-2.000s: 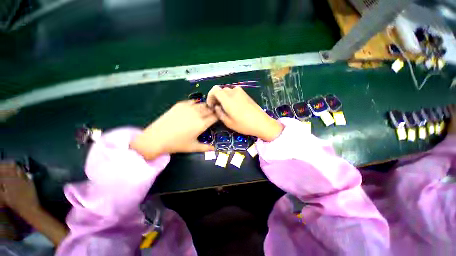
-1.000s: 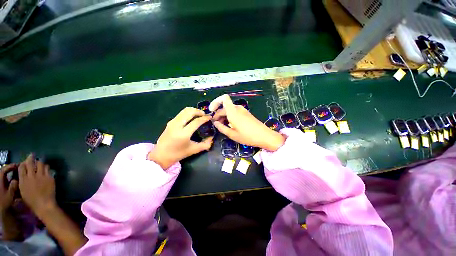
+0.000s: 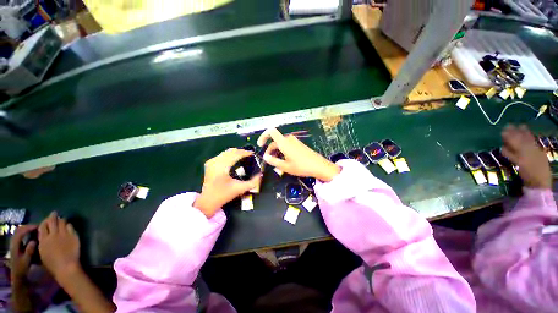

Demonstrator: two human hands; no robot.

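Observation:
My left hand (image 3: pixel 225 181) holds a black smartwatch unit (image 3: pixel 249 166) between thumb and fingers, with a pale square hanging below it. My right hand (image 3: pixel 292 156) is at the unit's right edge, fingers bent; whether it grips the unit is unclear. Another dark unit shows partly behind my right fingers. A unit with a blue-lit screen (image 3: pixel 295 193) lies just below my right hand, its pale battery tab (image 3: pixel 292 214) toward me. Units with small coloured logos (image 3: pixel 374 151) lie in a row to the right, partly hidden by my right sleeve.
A lone unit (image 3: pixel 128 192) lies at left. A metal rail (image 3: pixel 183 136) runs behind the bench. At right are a metal post (image 3: pixel 428 55), a white tray (image 3: pixel 532 58) with piled units, a white cable (image 3: pixel 489 116) and a neighbour's hand (image 3: pixel 527 156) over another row. Another person's hands (image 3: pixel 58 244) are at lower left.
The view has tilted up, showing more of the belt and a yellow sheet. The unit in my left hand is now raised and tilted. A neighbour's hand has come in at right.

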